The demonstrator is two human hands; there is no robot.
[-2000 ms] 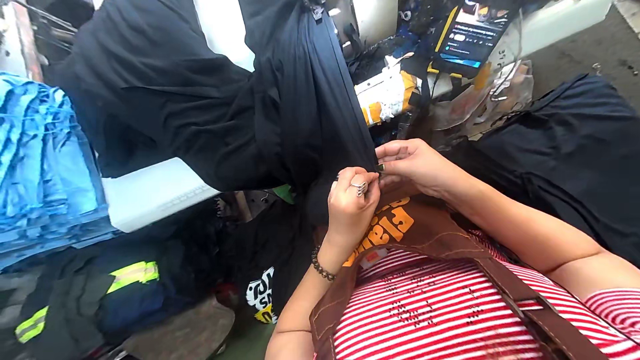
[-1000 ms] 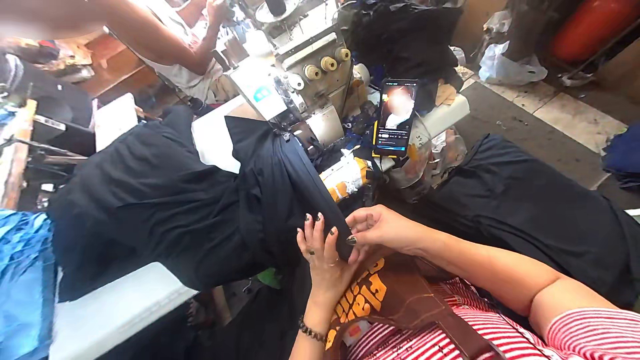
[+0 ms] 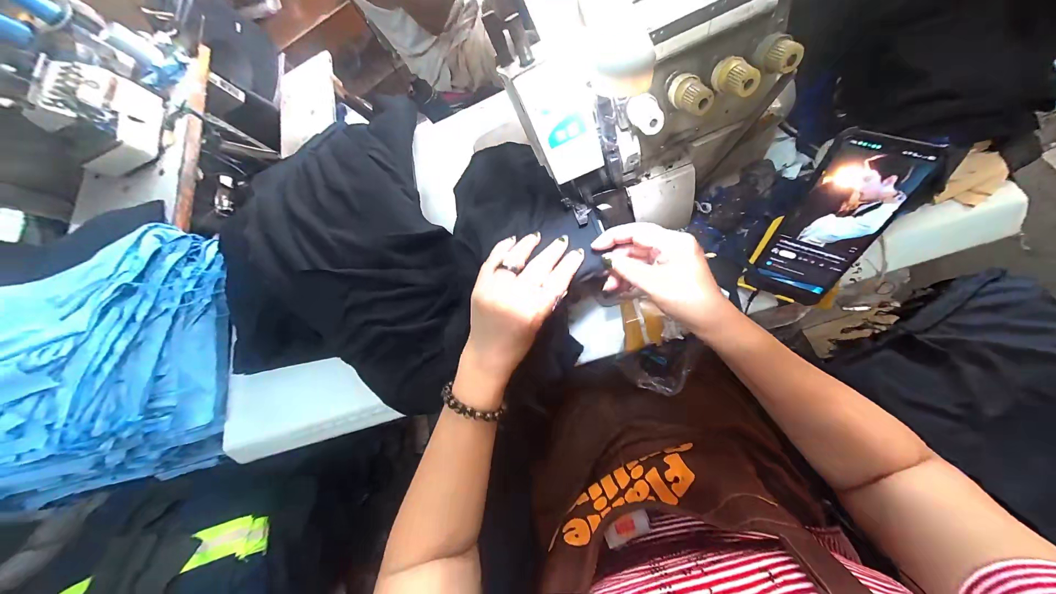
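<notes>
Black fabric [image 3: 355,247] lies bunched over the white table and runs up to the presser foot [image 3: 580,211] of an overlock sewing machine [image 3: 660,107]. My left hand [image 3: 520,289], with a ring and a beaded bracelet, rests palm down on the cloth with its fingers spread, just in front of the foot. The fabric edge is pinched between thumb and fingers of my right hand [image 3: 652,268], to the right of the left hand and close to the foot. The needle itself cannot be made out.
A stack of light blue cut fabric [image 3: 124,355] sits at the left on the white table [image 3: 297,412]. A lit smartphone [image 3: 850,214] leans on the machine table's right side. More black fabric [image 3: 973,396] is piled at the right. Dark cloth with a yellow-green strip [image 3: 227,540] lies lower left.
Both hands and the fabric edge have moved up to the machine's presser foot. Two seconds ago, the hands held the edge near my apron. My left hand now lies flat on the cloth.
</notes>
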